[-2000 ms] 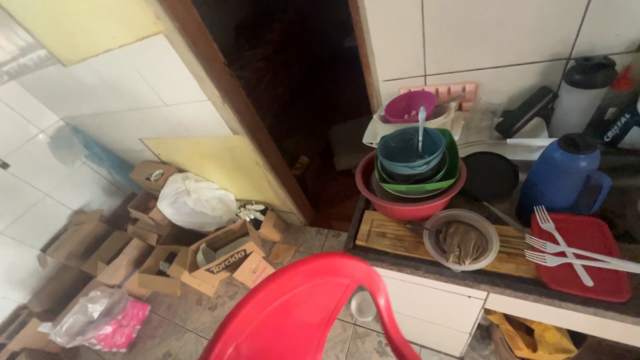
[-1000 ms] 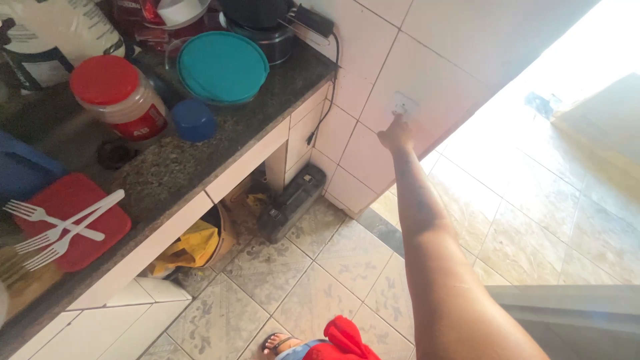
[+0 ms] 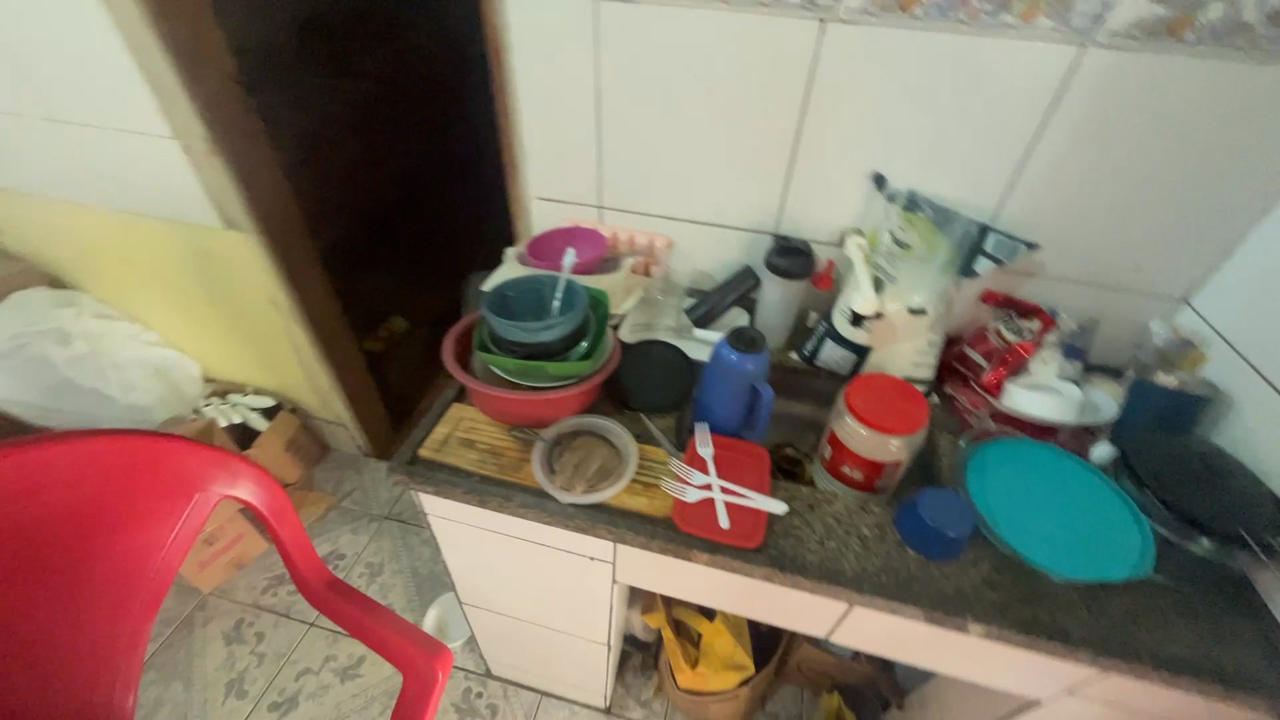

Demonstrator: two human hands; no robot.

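Note:
Neither of my hands shows in the head view. On the dark stone counter, white plastic forks (image 3: 715,480) lie crossed on a red lid (image 3: 742,515). Left of them a clear bowl with brown contents (image 3: 588,462) rests on a wooden board (image 3: 480,445). Behind it, a red basin (image 3: 530,400) holds stacked bowls, a green one (image 3: 590,365) and a blue one (image 3: 535,310) among them. A blue thermos jug (image 3: 733,385) stands behind the red lid. Further right are a red-lidded jar (image 3: 875,435), a small blue container (image 3: 935,523) and a turquoise lid (image 3: 1060,510).
A red plastic chair (image 3: 90,530) stands at the lower left. Behind it are cardboard boxes (image 3: 285,448) and a white plastic bag (image 3: 95,355), beside a dark doorway (image 3: 370,200). Under the counter sits a bin with yellow material (image 3: 705,650). A dark pan (image 3: 1200,480) is at the right.
The view has swung back from the doorway side to the counter. The outstretched arm, whose hand was at the wall outlet one second ago, is out of view.

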